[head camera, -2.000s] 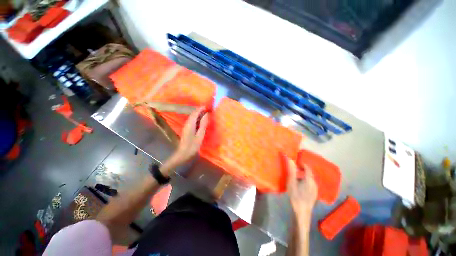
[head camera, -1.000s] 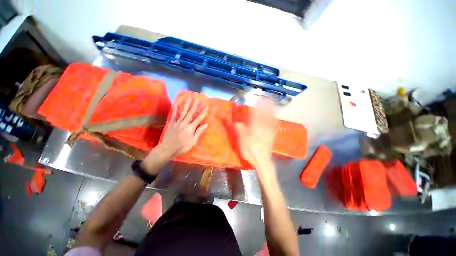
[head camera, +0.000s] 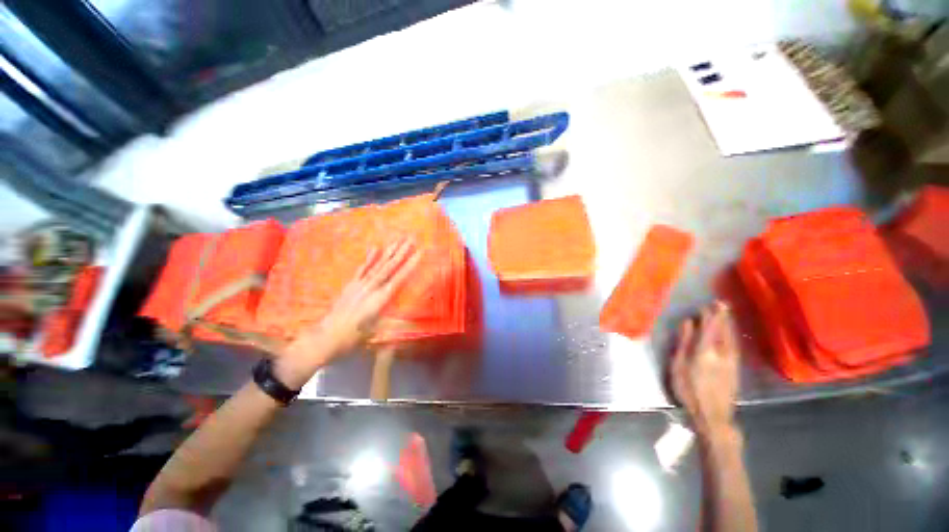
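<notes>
A wide orange stack of cut panels (head camera: 427, 260) lies on the shiny metal table (head camera: 520, 379). My left hand (head camera: 377, 286) rests flat on its top, fingers spread, holding nothing. My right hand (head camera: 710, 358) is over the table near its front edge, between a narrow orange piece (head camera: 647, 281) and a stack of rounded orange-red panels (head camera: 841, 291); its fingers are close together and nothing shows in it. A small orange stack (head camera: 541, 244) stands right of the wide one. A tan tie strip (head camera: 383, 372) sticks out under the wide stack.
A banded orange stack (head camera: 224, 272) is at the far left. Blue dies (head camera: 401, 156) lie along the table's back. A white card (head camera: 758, 102) lies at the back right. More red pieces (head camera: 926, 234) are at the right edge. Scraps (head camera: 416, 470) lie on the floor.
The view has swung right. My left hand stays on the wide stack. My right hand has left it and moved right, near the rounded panels. The small stack now stands apart from the wide one.
</notes>
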